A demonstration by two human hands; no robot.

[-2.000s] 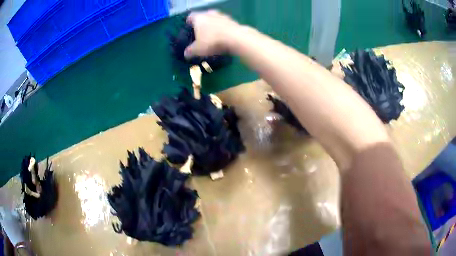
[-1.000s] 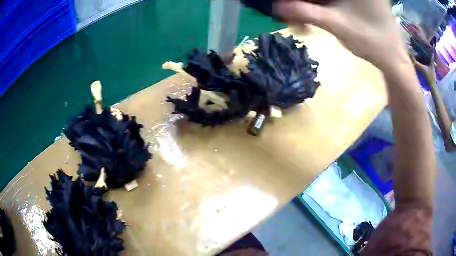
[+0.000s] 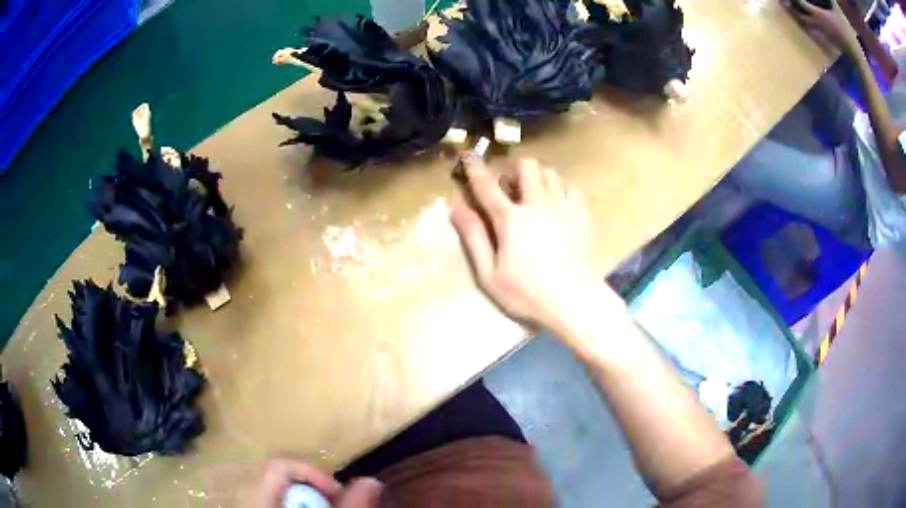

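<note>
My right hand [image 3: 531, 238] reaches over the bench, thumb and index finger apart. The index fingertip touches a small dark brown bar with a white patch [image 3: 481, 148], partly hidden. My left hand [image 3: 318, 486], cut off by the bottom edge, is closed around a white object, likely the glue bottle [image 3: 304, 496]. Just beyond my right hand lie an open, curved black ruffled piece [image 3: 382, 89] with a beige limb, a full black bundle [image 3: 517, 55] with a beige end piece [image 3: 507, 131], and another black bundle [image 3: 646, 50].
More black bundles lie at left [image 3: 169, 223], [image 3: 129, 372]; another is cut off at the left edge. Green conveyor [image 3: 224, 79] and blue crate [image 3: 60, 69] are beyond the brown bench [image 3: 328, 327]. A green tray [image 3: 800, 382] stands at lower right. Another person's arm [image 3: 874, 104] shows upper right.
My right hand has come down from the top to the brown bar. The black piece it carried now appears to lie at the right of the row. My left hand has come into view.
</note>
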